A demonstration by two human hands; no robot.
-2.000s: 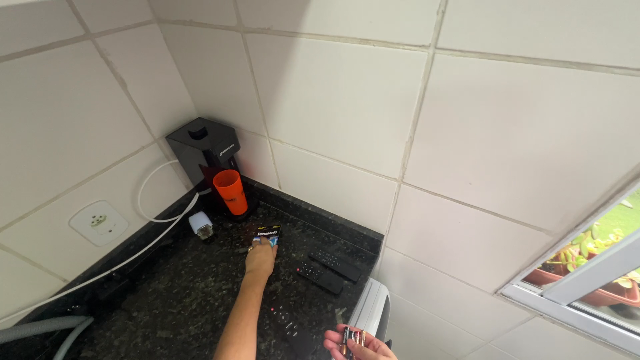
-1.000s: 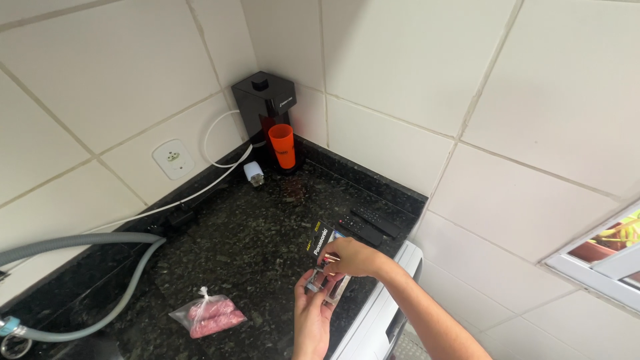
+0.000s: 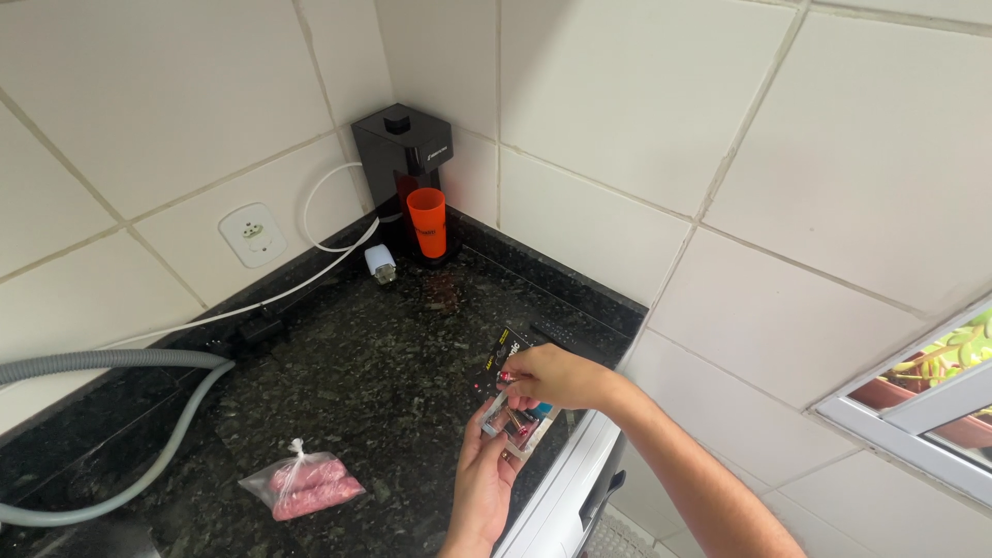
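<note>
My left hand [image 3: 490, 465] grips the lower end of a Panasonic battery blister pack [image 3: 535, 434], a printed card with a clear plastic shell, above the dark stone counter. Inside the shell lies a small cylindrical battery [image 3: 518, 422]. Over the middle of the pack, my right hand [image 3: 542, 377] pinches another small battery [image 3: 508, 377] with a red end between its fingers. Part of the card's print is hidden behind the right hand. A black remote control [image 3: 552, 335] lies partly hidden behind the pack.
A tied clear bag of pink sausages [image 3: 316, 488] lies on the granite counter [image 3: 341, 387]. In the corner stand a black water dispenser [image 3: 399, 147], an orange cup [image 3: 428, 225] and a white plug-like device [image 3: 380, 263]. A grey hose [image 3: 178, 434] curves at left; a white appliance [image 3: 570, 480] borders the counter.
The left hand, empty of the card two seconds ago, now holds the pack, which was lifted from the counter. My right hand has come over to it. The view has shifted, showing the sausages and hose.
</note>
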